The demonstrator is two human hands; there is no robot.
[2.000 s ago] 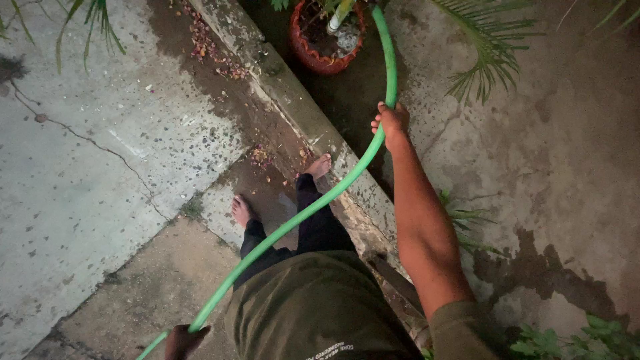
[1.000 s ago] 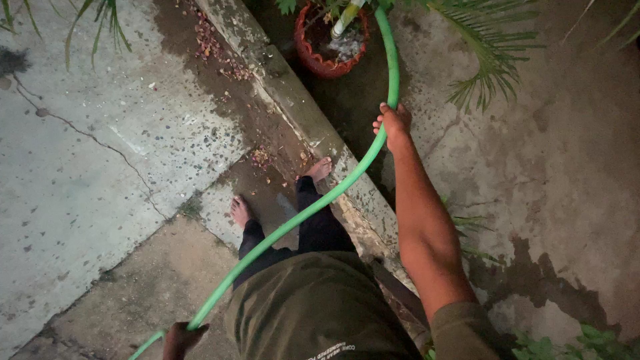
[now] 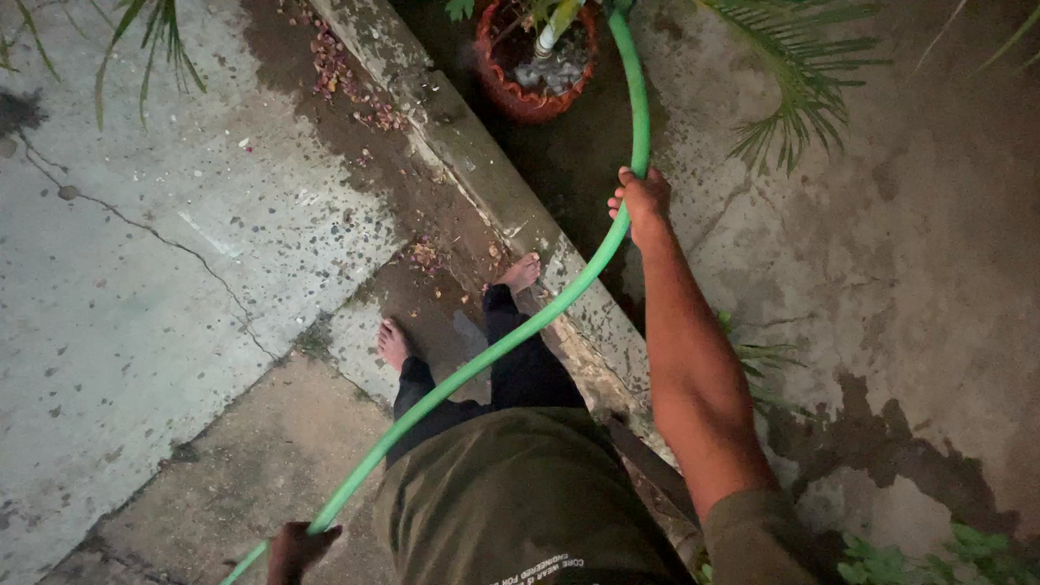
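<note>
A green garden hose [image 3: 520, 334] crosses the view from the lower left to the top right, in front of my legs. My right hand [image 3: 642, 203] grips it below the plant pot, arm stretched forward. Low on the left, my left hand [image 3: 299, 551] is closed around the hose's lower part. The hose's upper end reaches the far side of a red-brown scalloped plant pot [image 3: 520, 104], where leaves partly hide it. In the pot, a pale stem [image 3: 557, 31] stands beside a greyish, wet-looking patch.
A low concrete curb [image 3: 487, 166] runs diagonally past my bare feet [image 3: 393, 344]. Fallen petals [image 3: 337, 73] lie along its left side. Palm fronds [image 3: 800, 89] hang at the upper right, and leafy plants [image 3: 967, 556] grow at the lower right. The concrete has cracks and damp patches.
</note>
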